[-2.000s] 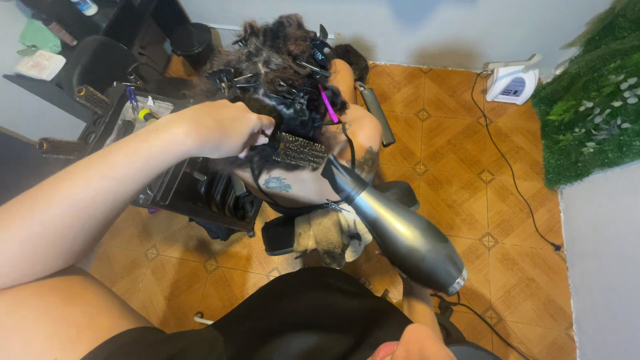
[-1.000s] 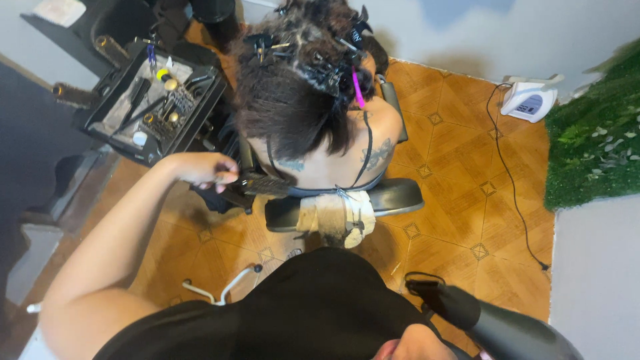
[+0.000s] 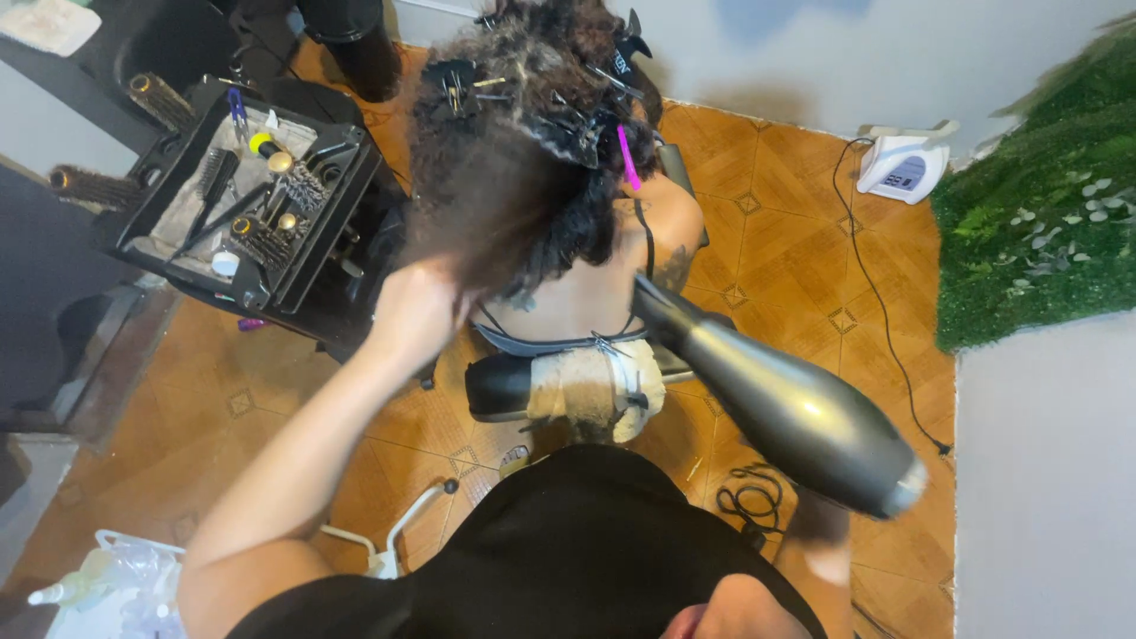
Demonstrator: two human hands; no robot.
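Observation:
My left hand (image 3: pixel 422 306) is closed at the lower ends of a stretched section of dark hair (image 3: pixel 497 195) on a seated person; hair and blur hide the brush it held a second ago. Black clips (image 3: pixel 453 89) and a pink clip (image 3: pixel 629 158) hold up other curly sections. A dark metallic hair dryer (image 3: pixel 781 390) points its narrow nozzle toward the hair from the right, over the person's back. My right forearm (image 3: pixel 815 537) rises beneath the dryer, whose body hides my right hand and the handle. The person's back (image 3: pixel 568 306) faces me.
A black trolley tray (image 3: pixel 297 297) at left carries round brushes, combs and clips. Below the person is a chair back (image 3: pixel 497 390) with a beige cloth (image 3: pixel 568 386). A white device (image 3: pixel 905 169) with a cord (image 3: pixel 874 293) stands right, near an artificial green wall (image 3: pixel 1038 204).
From beside the chair back, where it held the brush clear of the hair, my left hand has moved up to the hair. The dryer has risen from the lower right to near the person's back.

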